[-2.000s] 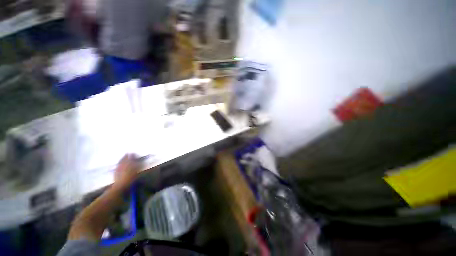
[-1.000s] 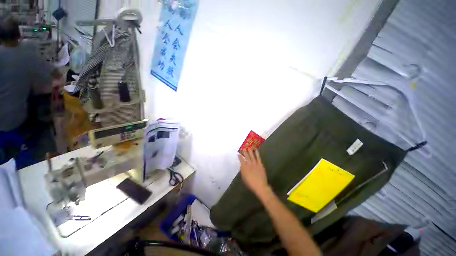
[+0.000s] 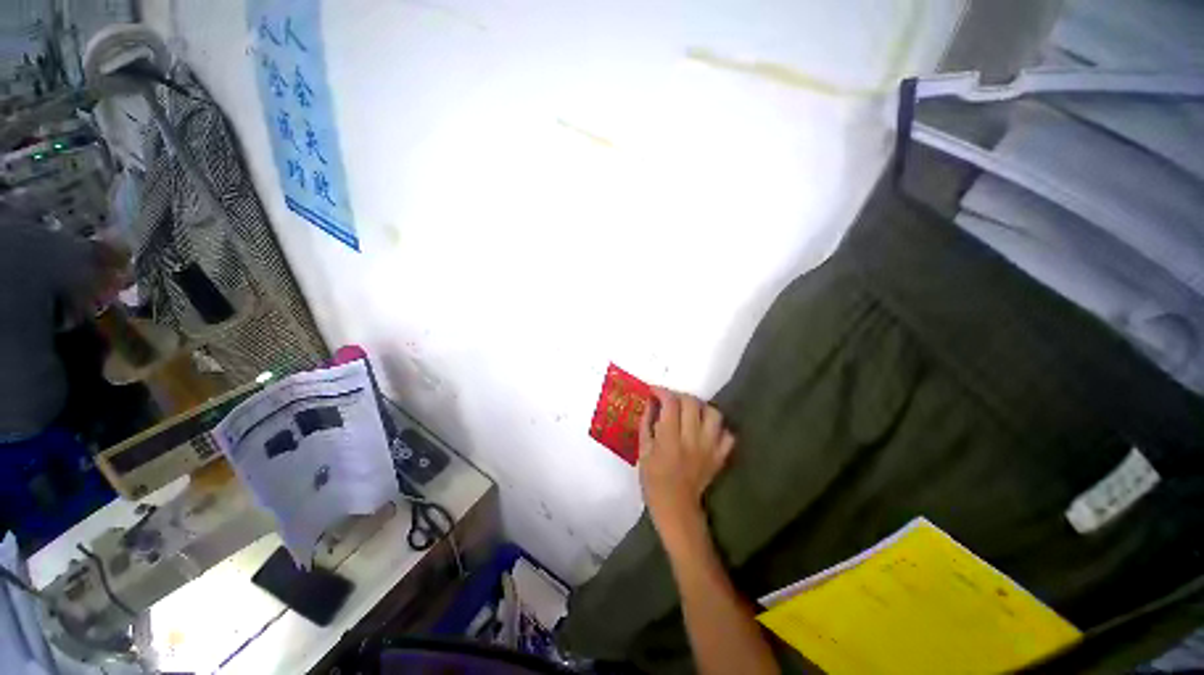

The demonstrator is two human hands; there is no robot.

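The red paper card (image 3: 619,414) with gold marks is on the white wall. My right hand (image 3: 683,451) is at the card's right edge, with its fingers bent and close together. It overlaps the edge of the dark green trousers (image 3: 845,435); whether it grips the card or the cloth is not clear. The trousers hang from a white hanger (image 3: 1030,85), with a white label (image 3: 1113,491) near the waistband. A yellow sheet (image 3: 924,607) lies against the trousers. My left hand is not in view.
At lower left, the sewing machine (image 3: 145,560) stands on a white table with a printed sheet (image 3: 314,442), phone (image 3: 302,588) and scissors (image 3: 427,522). A blue bin (image 3: 478,593) is below the table's end. A person's grey-clothed body (image 3: 33,317) is at far left.
The view has swung from the table to the wall and moved closer to the trousers. My right hand has moved from over the card's lower edge to its right edge, its fingers more bent.
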